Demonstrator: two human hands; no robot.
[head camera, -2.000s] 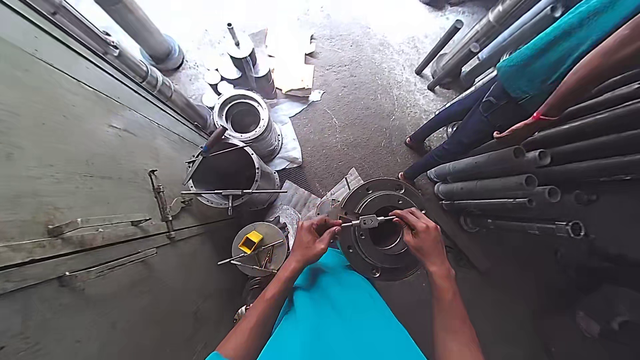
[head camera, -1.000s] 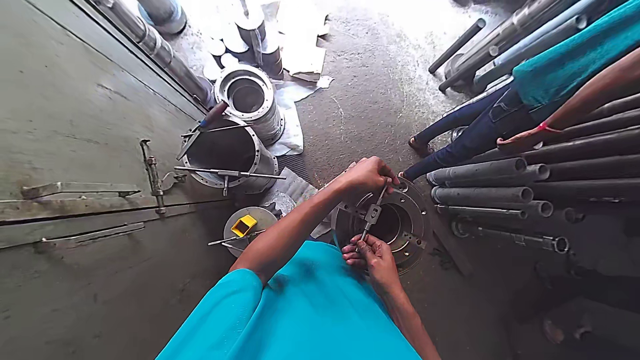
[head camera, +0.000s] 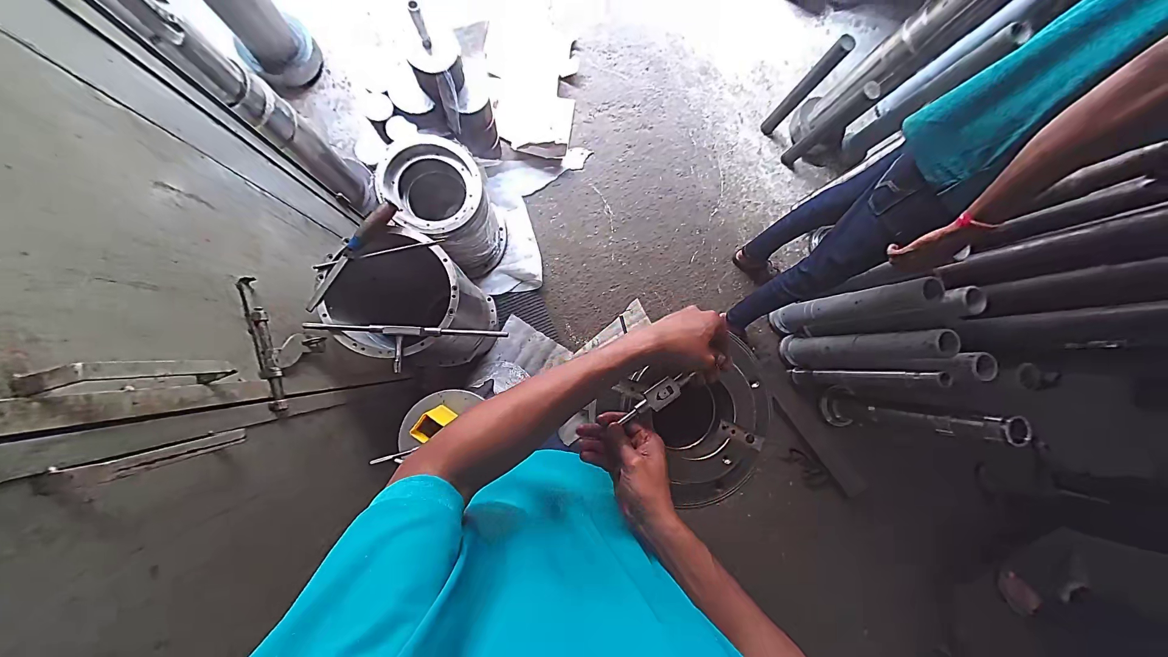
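A metal tap wrench lies slantwise over a round flanged metal part with a wide central bore and bolt holes. My left hand grips the wrench's far end, the arm reaching across in front of me. At the near end, my right hand has its thumb and fingers around the handle, with some other fingers spread. Whether a tap sits in a hole below the wrench is hidden.
At left, a second tap wrench and a screwdriver rest across a flanged cylinder. A yellow object sits on a round plate. Steel pipes lie at right, beside a standing person.
Two seconds ago the wrench lay nearly level between my hands. It has turned to a slant, my left hand moving to its far end and my right hand to its near end.
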